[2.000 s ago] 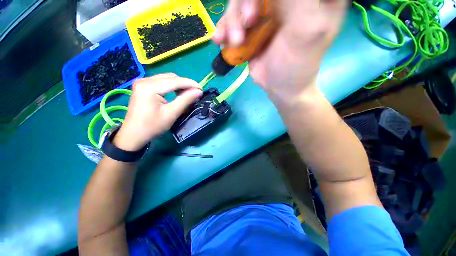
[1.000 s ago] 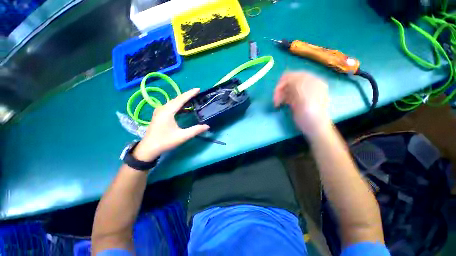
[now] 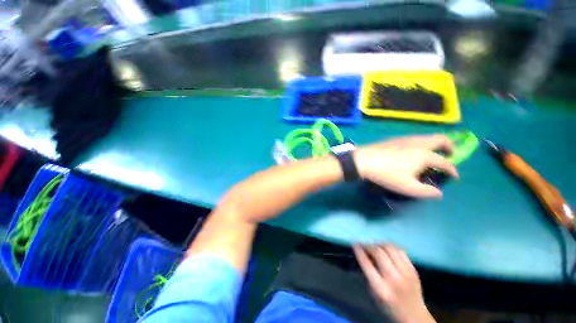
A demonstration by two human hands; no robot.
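The frame is blurred. My left hand (image 3: pixel 401 167) lies over the black housing (image 3: pixel 386 197), its thumb and fingers around a dark part of it. Much of the housing is hidden under the hand. My right hand (image 3: pixel 393 281) is at the bench's front edge, fingers extended and apart, holding nothing. A green cable loop (image 3: pixel 466 146) shows beyond my left fingertips, and a green coil (image 3: pixel 303 144) lies left of my wrist. The orange electric screwdriver (image 3: pixel 537 183) lies on the mat at the right.
A blue tray (image 3: pixel 290 104) and a yellow tray (image 3: pixel 451 94) of small black parts stand behind my hand, with a white box (image 3: pixel 385 63) behind them. Blue crates (image 3: pixel 69 233) with green cables are on the floor left. A dark object (image 3: pixel 85 104) is at the bench's left end.
The view has swung left, bringing the crates into sight. My left hand has moved further over the housing. My right hand has come back to the bench's front edge. Earlier, it released the screwdriver.
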